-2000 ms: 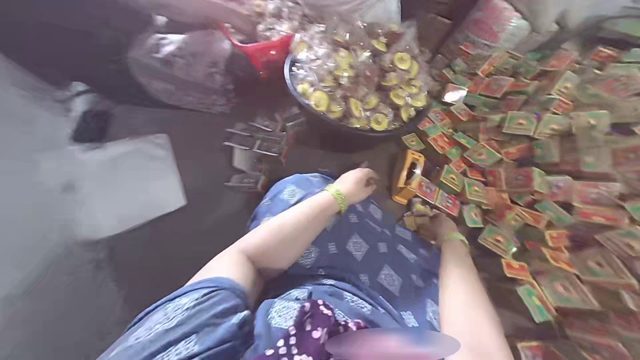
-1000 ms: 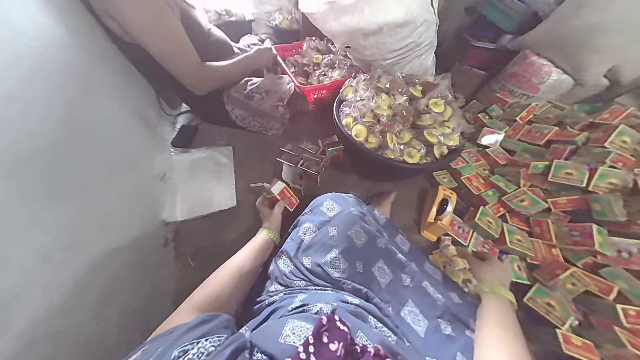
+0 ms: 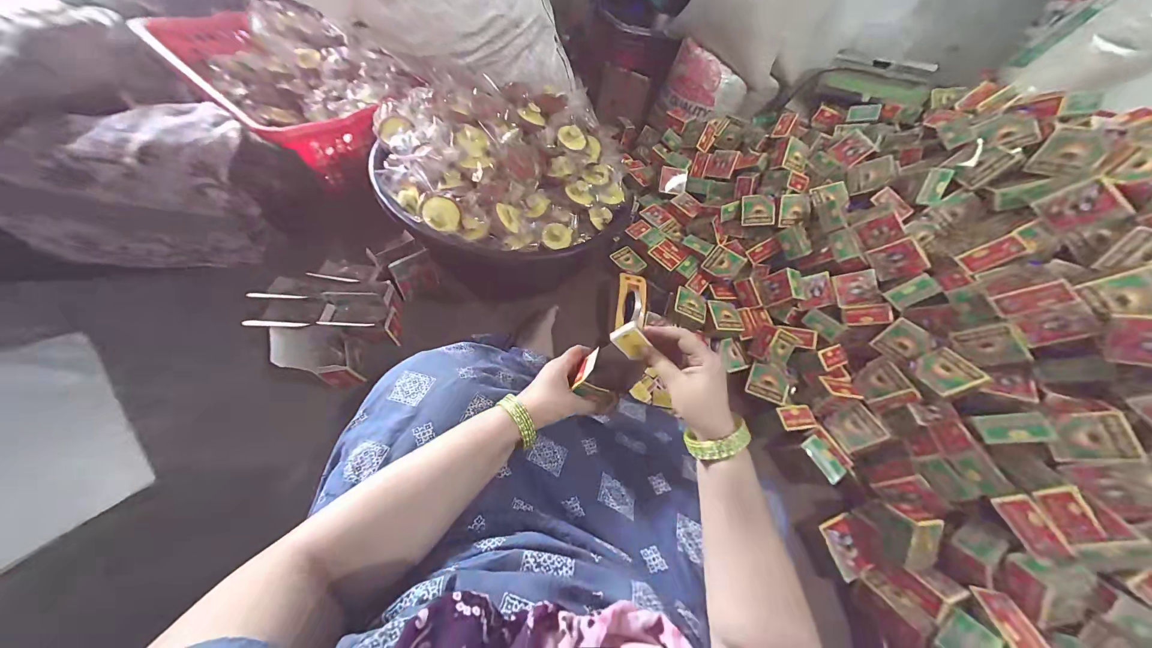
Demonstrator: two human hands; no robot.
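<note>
My left hand point(image 3: 562, 391) grips a small red and green printed carton point(image 3: 587, 373) above my lap. In my right hand point(image 3: 688, 364), just to the right of it, a small yellow piece point(image 3: 632, 341) is pinched between thumb and fingers. The two held things are close together, with a small gap between them. Behind the yellow piece stands an orange-yellow frame-like object point(image 3: 630, 297). Several more yellow pieces point(image 3: 650, 389) lie low between my hands, partly hidden by my right hand.
Many printed cartons point(image 3: 936, 369) cover the floor at the right. A dark tub point(image 3: 486, 261) of plastic-wrapped items with yellow round parts stands ahead, beside a red basket point(image 3: 333, 135). Flattened or open cartons point(image 3: 342, 310) lie at left, near a pale sheet point(image 3: 67, 441). White sacks point(image 3: 468, 31) stand behind.
My left hand has come in from the left side with a carton, toward my right hand. My right hand has risen from the yellow pieces with one held. The view has shifted.
</note>
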